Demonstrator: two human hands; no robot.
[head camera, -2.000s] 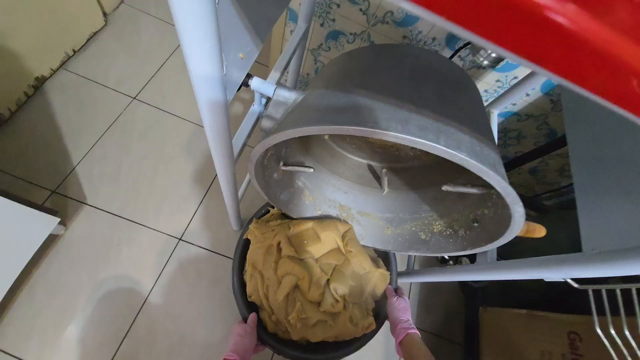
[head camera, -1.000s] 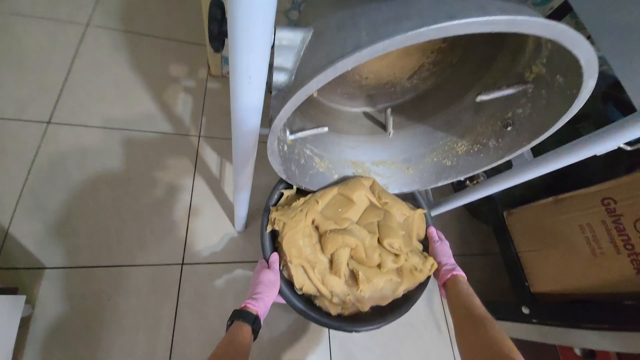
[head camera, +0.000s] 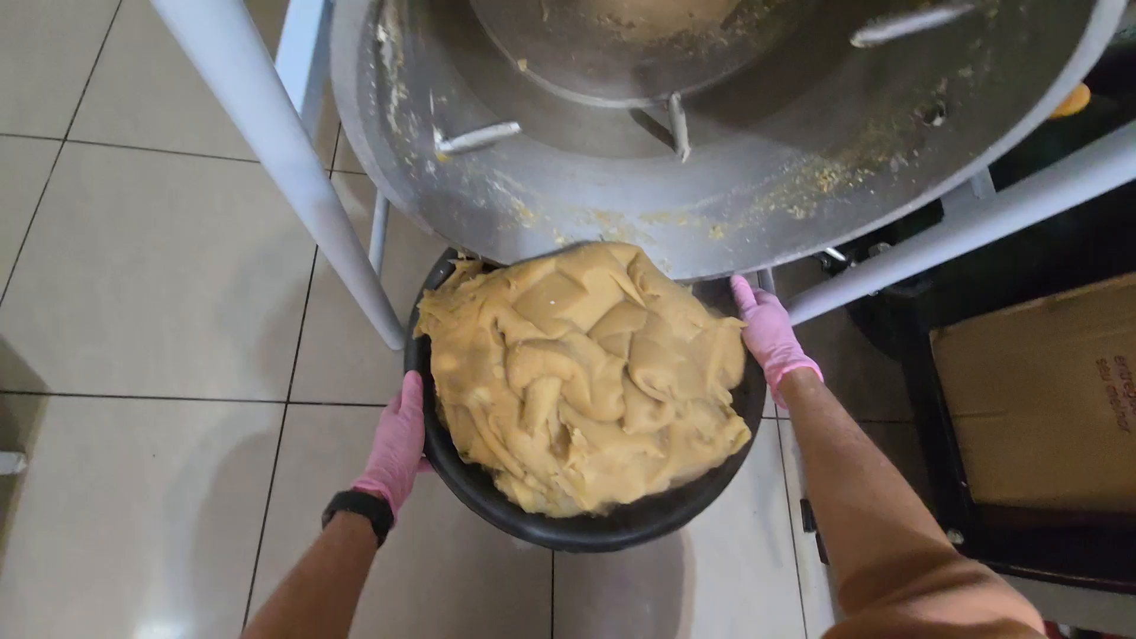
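Observation:
A round black basin (head camera: 590, 540) holds a large, folded mound of tan dough (head camera: 586, 382). My left hand (head camera: 397, 441), in a pink glove, grips the basin's left side; a black band is on that wrist. The basin's right side is held by my right hand (head camera: 770, 335), also in a pink glove, its fingertips near the lip of a big metal mixing drum (head camera: 710, 204). The drum is tilted, its mouth toward me, and its lower lip overhangs the far edge of the basin. Metal pegs (head camera: 679, 129) and bits of dough residue show inside it.
Pale metal legs of a stand flank the drum, one on the left (head camera: 284, 160) and one slanting at right (head camera: 967, 222). A cardboard box (head camera: 1047, 390) bearing writing sits in a black frame at right. Light tiled floor (head camera: 160, 284) lies below.
The view has moved closer over the basin and drum. Both hands remain on the basin, which stays under the drum's lip with the dough in it.

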